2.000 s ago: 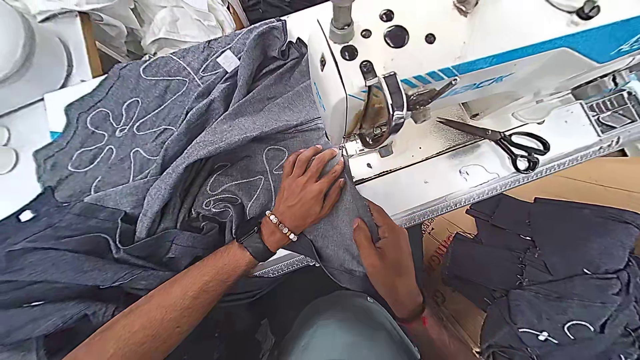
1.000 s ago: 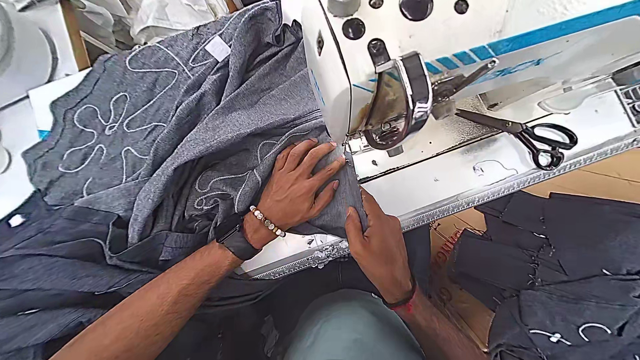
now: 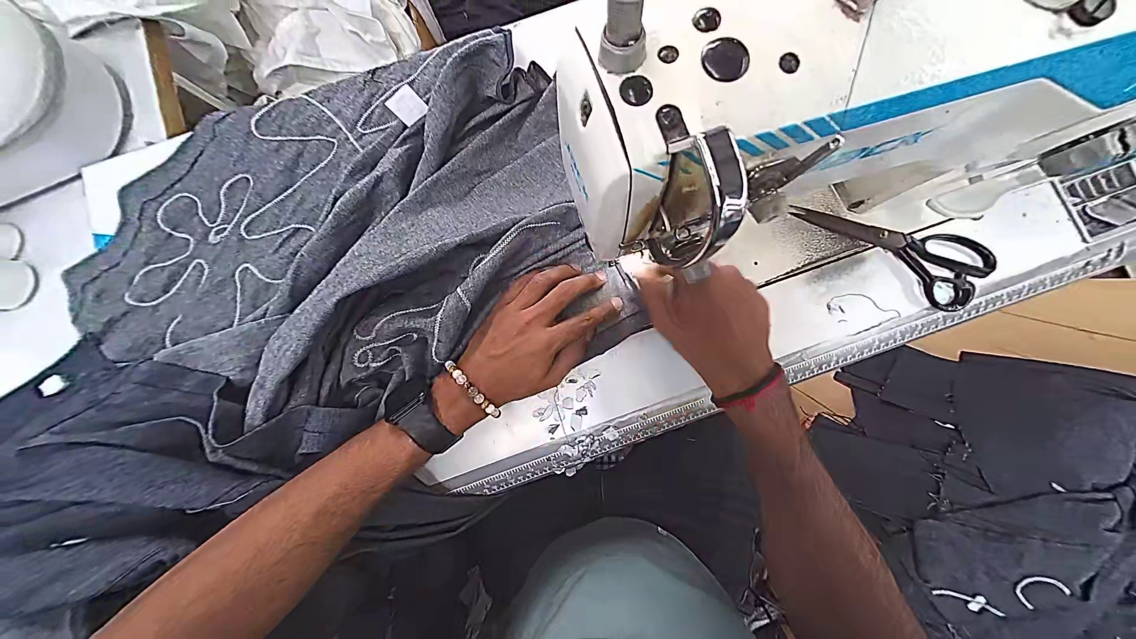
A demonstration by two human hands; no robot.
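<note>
A dark grey garment (image 3: 355, 213) with white looping stitched lines lies across the bed of a white sewing machine (image 3: 781, 80). Its edge runs under the needle area, just left of a shiny metal guard (image 3: 723, 191). My left hand (image 3: 532, 337) rests on the cloth with fingers apart, pressing it flat beside the presser foot. Close by on the right, my right hand (image 3: 710, 328) is bent in at the cloth edge under the guard; its fingertips are partly hidden, so whether they pinch the cloth is unclear.
Black-handled scissors (image 3: 932, 257) lie on the machine bed at right. Dark cut fabric pieces (image 3: 1038, 426) are piled at lower right on cardboard. White cloth (image 3: 328, 40) is heaped at upper left. A ruler tape (image 3: 852, 359) follows the table's front edge, with lint (image 3: 572, 453) near it.
My right hand has moved up from the front corner of the cloth to beside the needle area. My left hand stays on the cloth, which has shifted so that less hangs toward me.
</note>
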